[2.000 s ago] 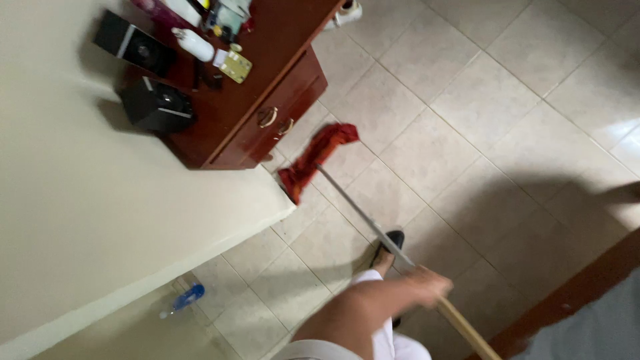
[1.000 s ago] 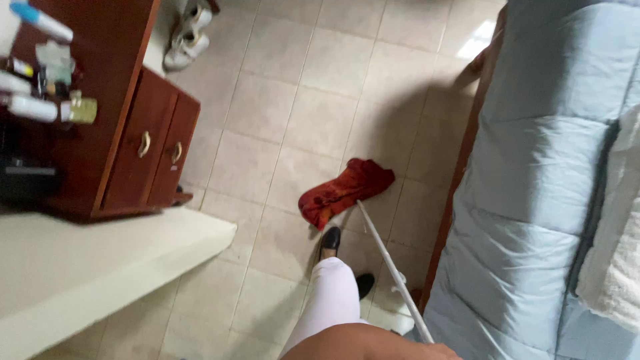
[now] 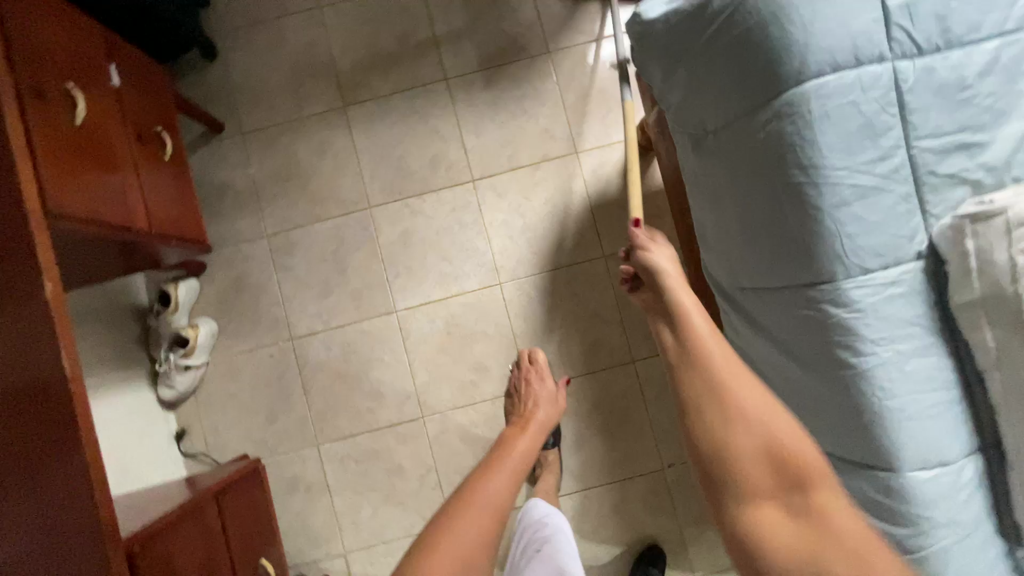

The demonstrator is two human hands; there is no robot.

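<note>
My right hand (image 3: 650, 260) grips the end of a long pole (image 3: 632, 152), yellowish near the hand and pale grey farther up. The pole runs away from me beside the bed's wooden frame, and its far end lies beyond the top of the view. Over the tiled floor, my left hand (image 3: 534, 392) hangs above my dark shoe, its fingers fairly close together and nothing visible in it. Its palm faces away from the camera.
At the right is a bed with a light blue quilt (image 3: 800, 200). White sneakers (image 3: 182, 344) stand on the left, between reddish wooden drawers (image 3: 104, 152) and a lower cabinet (image 3: 208, 520). A cable (image 3: 192, 452) lies near the cabinet.
The red cloth at the pole's far end, seen on the floor before, is out of view. The pole now points away along the bed. My left hand has come into view. The view has shifted.
</note>
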